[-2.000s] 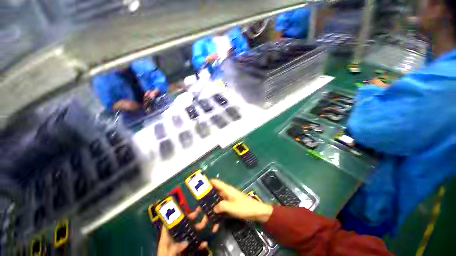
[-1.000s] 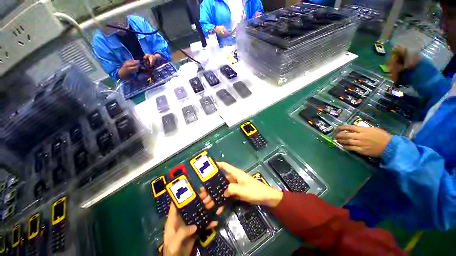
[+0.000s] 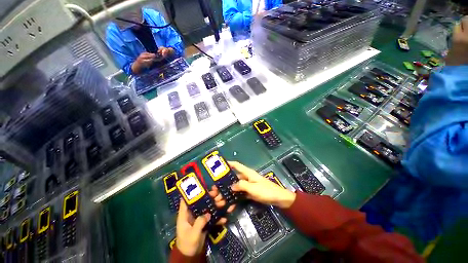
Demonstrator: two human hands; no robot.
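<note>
My left hand (image 3: 191, 228) holds a yellow-framed keypad phone (image 3: 192, 189) upright, thumb on its keypad. My right hand (image 3: 256, 187) holds a second yellow-framed phone (image 3: 216, 166) beside it, thumb on the keys. Both screens are lit white with a dark blue pattern. A red phone (image 3: 190, 169) lies partly hidden behind them. A clear plastic tray (image 3: 336, 188) under and beside my hands holds an all-black phone (image 3: 303, 173) and other phones. Another yellow-framed phone with a dark screen (image 3: 267, 134) lies on the green mat.
Stacked blister trays (image 3: 308, 51) stand at upper right and more (image 3: 61, 102) at left. Dark and grey shells (image 3: 238, 93) lie in rows on the white strip (image 3: 169, 149). At right a person in a blue smock (image 3: 441, 118) sits by a tray of open phones (image 3: 336, 119).
The view has shifted, so the bench appears slightly further right. Both phones stay in my hands with lit screens. The neighbour's hand has left the tray of open phones.
</note>
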